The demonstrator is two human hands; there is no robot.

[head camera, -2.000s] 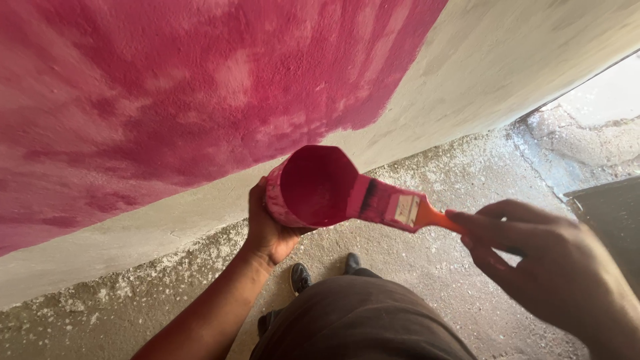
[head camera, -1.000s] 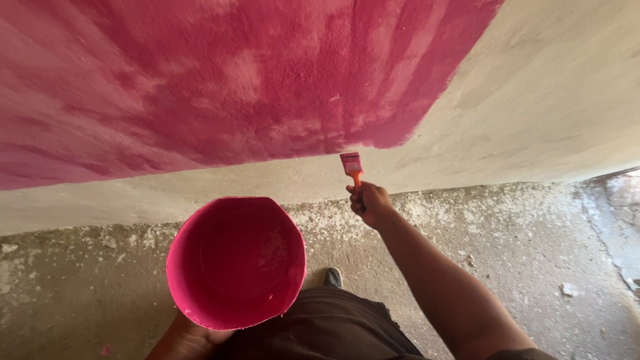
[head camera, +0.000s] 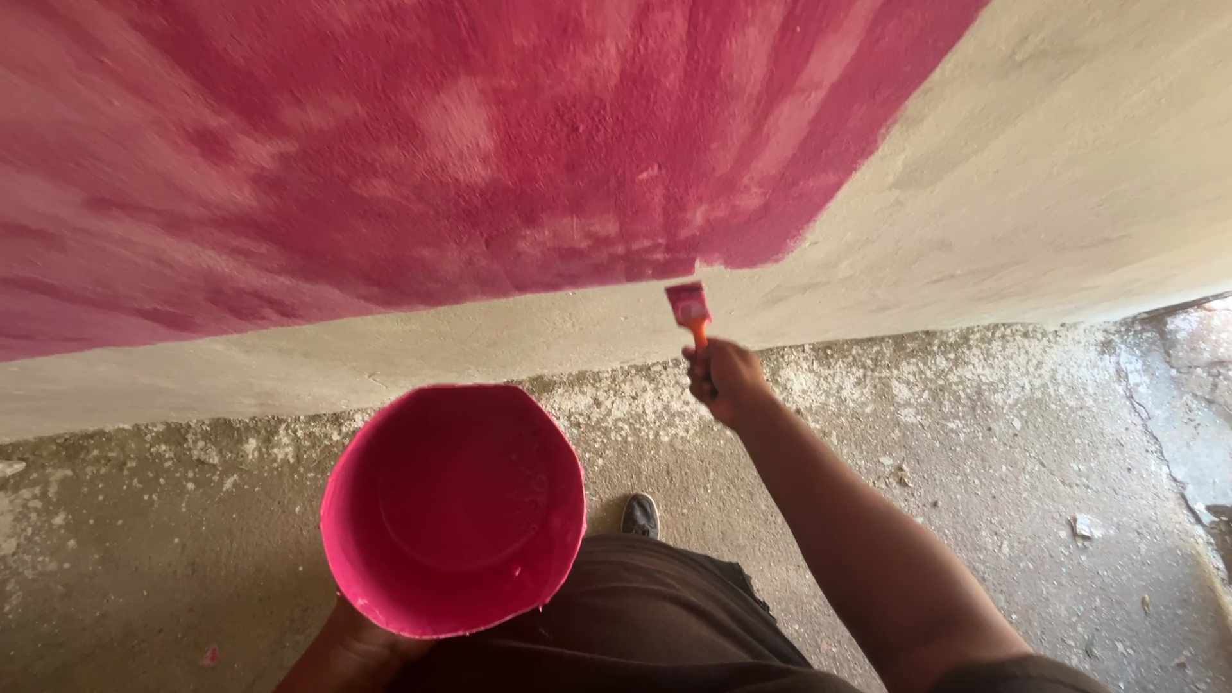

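Note:
My right hand (head camera: 729, 380) grips the orange handle of a paintbrush (head camera: 688, 306), its flat bristles coated in pink paint. The bristles point at the wall, close to the lower edge of the pink painted area (head camera: 539, 173); whether they touch the wall I cannot tell. At the lower left, my left hand (head camera: 371, 640) holds a round paint container (head camera: 452, 510) from below, its fingers mostly hidden behind it. Pink paint covers the inside of the container and its rim.
Below and to the right of the pink area the wall is cream (head camera: 1011, 192). The rough concrete floor (head camera: 962, 462), speckled with white along the wall's base, bears small debris (head camera: 1083, 526). One of my shoes (head camera: 640, 516) shows near the container.
Two seconds ago the brush was at the container's rim; one second ago it was by the wall, where it remains. The container has moved down and left from its place in the oldest frame.

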